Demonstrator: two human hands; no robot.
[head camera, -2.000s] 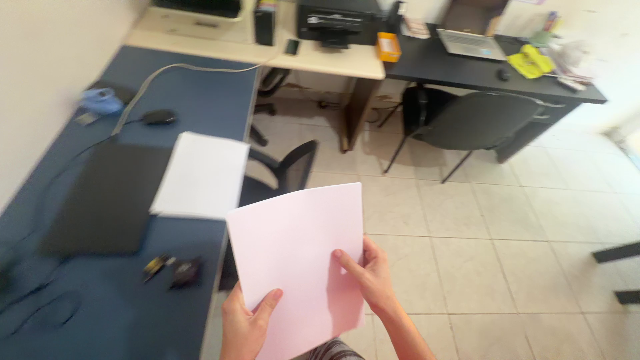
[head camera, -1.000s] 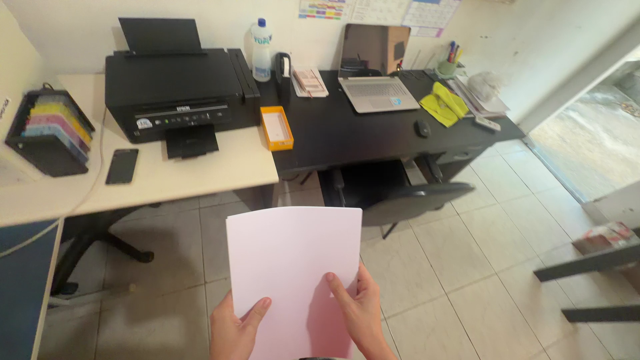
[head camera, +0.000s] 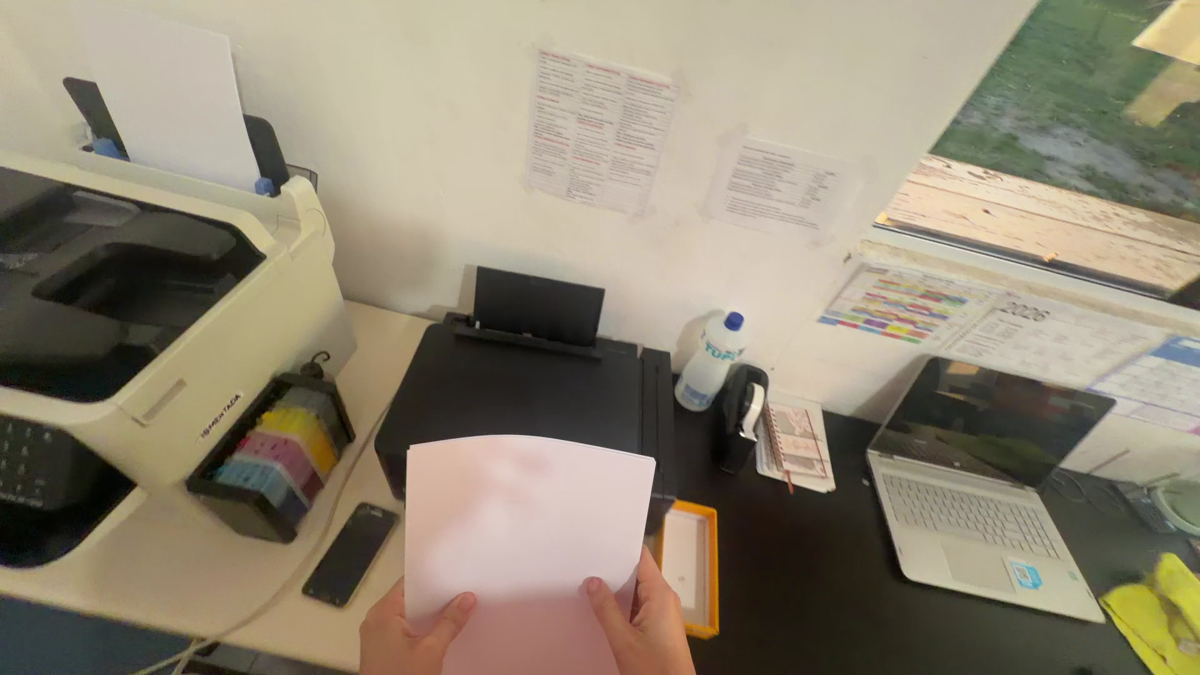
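Observation:
A stack of white paper sheets (head camera: 525, 544) is held upright between both hands at the bottom middle. My left hand (head camera: 412, 628) grips its lower left edge, with the thumb on the front sheet. My right hand (head camera: 642, 614) grips the lower right edge in the same way. Behind the paper stands a black inkjet printer (head camera: 534, 394), its front partly hidden by the sheets. The printer's rear paper support (head camera: 538, 307) is raised, and no paper shows in it.
At left stand a white printer (head camera: 309, 272) with paper in its rear feed, ink tanks (head camera: 281, 450) and a smartphone (head camera: 351, 555). At right are an orange box (head camera: 711, 572), a water bottle (head camera: 710, 364), a tape dispenser (head camera: 741, 422), notebooks (head camera: 797, 441), an open laptop (head camera: 975, 525) and a yellow cloth (head camera: 1158, 609).
The view has swung from the blue table and floor up to the printers and wall. Both hands have kept hold of the paper stack, which now overlaps the black printer in view.

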